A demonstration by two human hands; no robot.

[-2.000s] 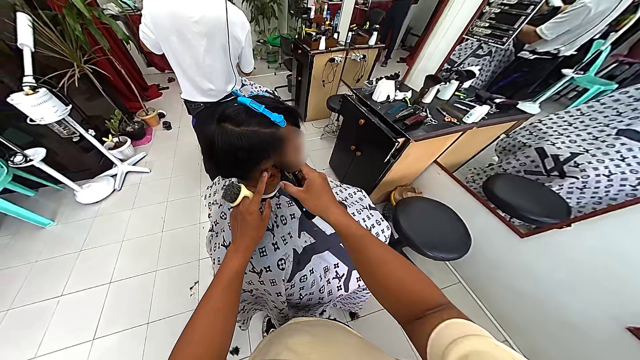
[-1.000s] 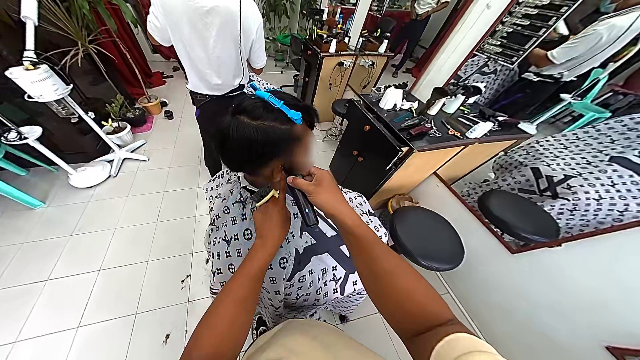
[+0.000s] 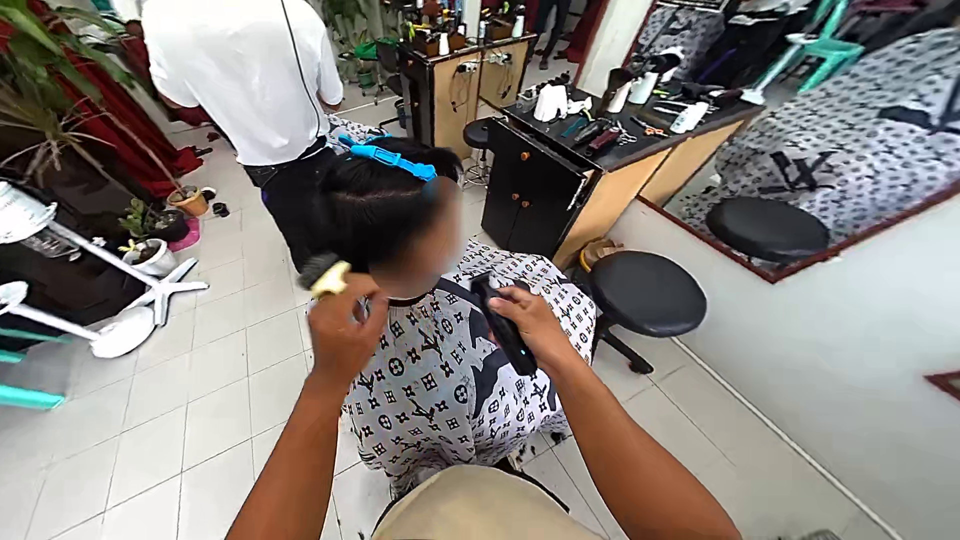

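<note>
A seated person (image 3: 367, 202) wears a white patterned barber cape (image 3: 427, 390), and a blue hair clip (image 3: 390, 159) holds the dark hair on top. My left hand (image 3: 345, 322) grips a neck duster brush (image 3: 330, 279) with a pale yellow handle, its dark bristles beside the back of the person's head. Held in my right hand (image 3: 529, 322) is a black hair clipper (image 3: 504, 326), in front of the cape and apart from the face. The lower part of the brush handle is hidden by my fingers.
A black round stool (image 3: 649, 292) stands at the right below a wall mirror (image 3: 825, 172). Behind it, a black cabinet (image 3: 536, 187) carries bottles and tools. A co-worker in a white shirt (image 3: 240, 75) stands close behind the seated person. White stands (image 3: 112, 259) and potted plants are at the left.
Both hands have moved away from the person's face and apart from each other. The brush has come up beside the head, and the clipper now shows clear of the face.
</note>
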